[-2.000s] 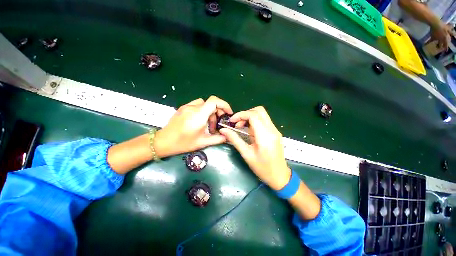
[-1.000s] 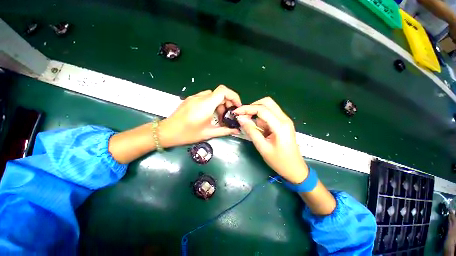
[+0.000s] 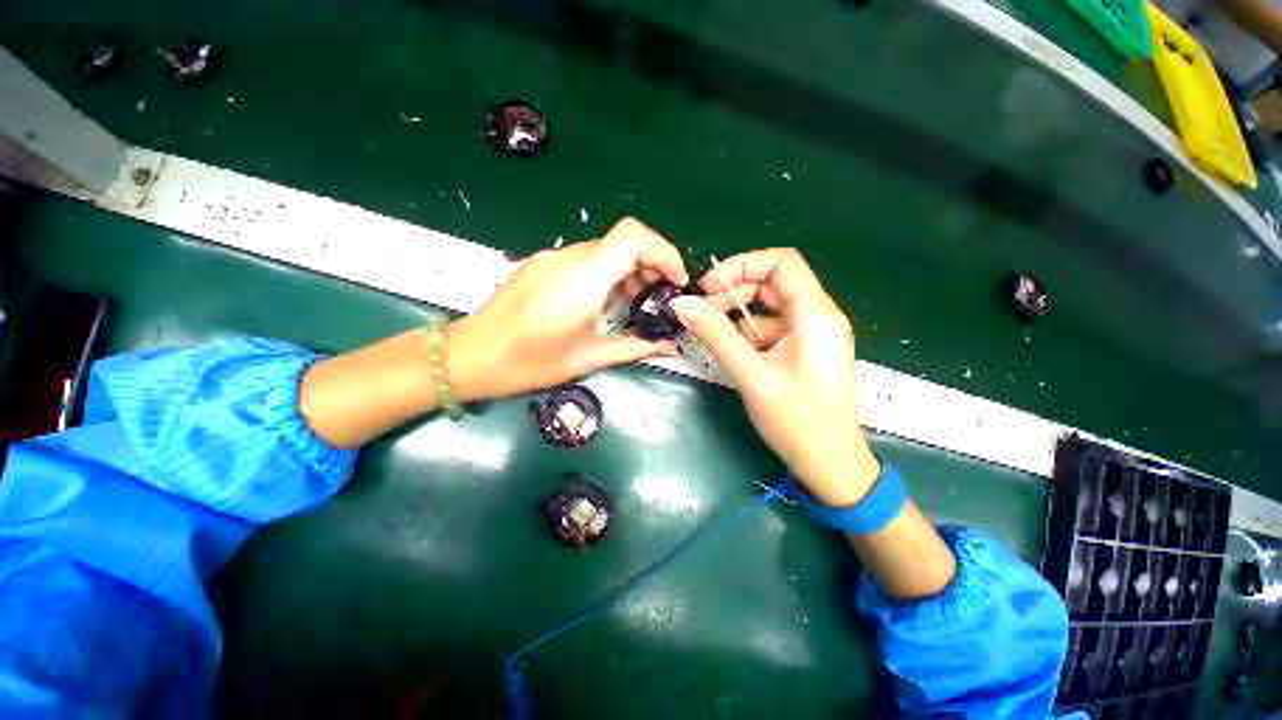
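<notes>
A round black unit [image 3: 658, 308] with a pale middle is held up over the white rail. My left hand [image 3: 562, 312] grips it by its rim between thumb and fingers. My right hand [image 3: 778, 352] holds a thin pale stick [image 3: 737, 298], which slants up between its fingers. My right thumb and a fingertip touch the unit's right side; any small part there is too small to tell. Two more round units lie on the green bench below my hands, one [image 3: 570, 416] nearer the rail and one [image 3: 578, 513] nearer me.
A white rail [image 3: 338, 253] separates the bench from the dark green belt, which carries several units [image 3: 518, 127]. A black pocketed tray [image 3: 1146, 563] is at right, a dark glossy slab [image 3: 54, 369] at left. A yellow bin [image 3: 1198, 99] and green basket [image 3: 1118, 20] are at far right. A blue cord runs from my right wrist.
The stick has swung from across the unit to pointing up, away from it. Units on the belt have shifted right in view. The unit stays in my left hand.
</notes>
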